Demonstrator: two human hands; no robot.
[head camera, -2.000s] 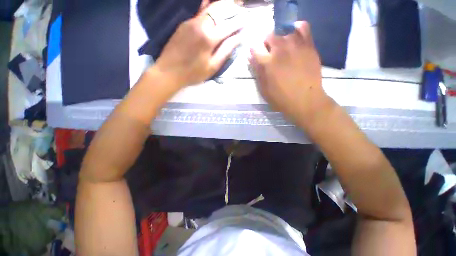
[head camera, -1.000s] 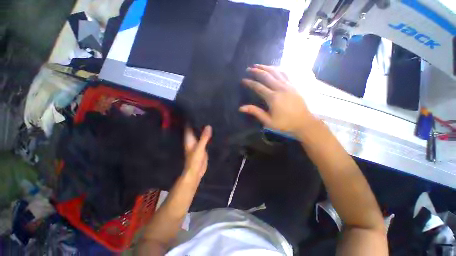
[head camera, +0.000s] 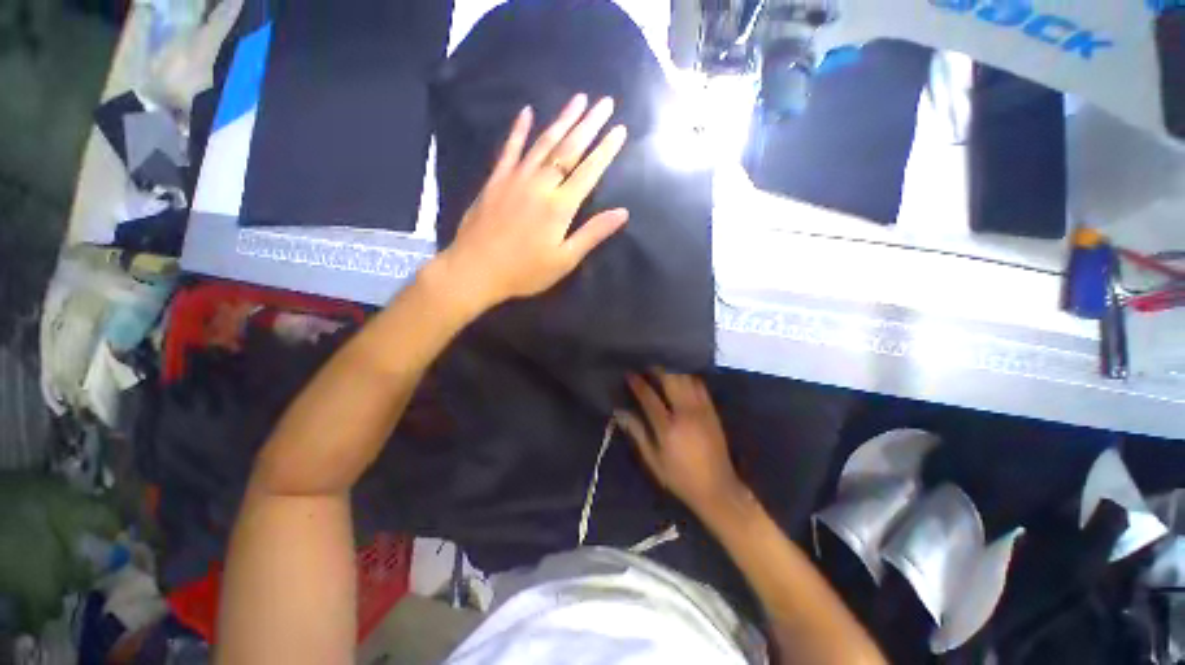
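Observation:
A large black sleeve panel (head camera: 650, 260) with a rounded top end lies on the table left of the bright lamp glare and hangs over the front edge toward the lap. My left hand (head camera: 539, 208) lies flat on it, fingers spread. My right hand (head camera: 676, 435) is below the table edge at the panel's lower right corner; its fingertips touch or lie near the cloth, and whether they pinch it is unclear. The sewing machine head (head camera: 786, 59) is right of the panel, its needle area lost in glare.
Long black panels (head camera: 341, 117) lie at the left. Black rectangles (head camera: 845, 137) and a narrower stack (head camera: 1018, 150) lie right. A blue-purple item (head camera: 1089, 276) and red-handled tool (head camera: 1157, 286) lie far right. A red basket (head camera: 195, 325) and light curved pieces (head camera: 955, 552) are below the table.
The panel's rounded end now lies beside the machine. My left hand moved from the lap up onto the cloth; my right hand moved from the cloth down below the edge. The view shifted.

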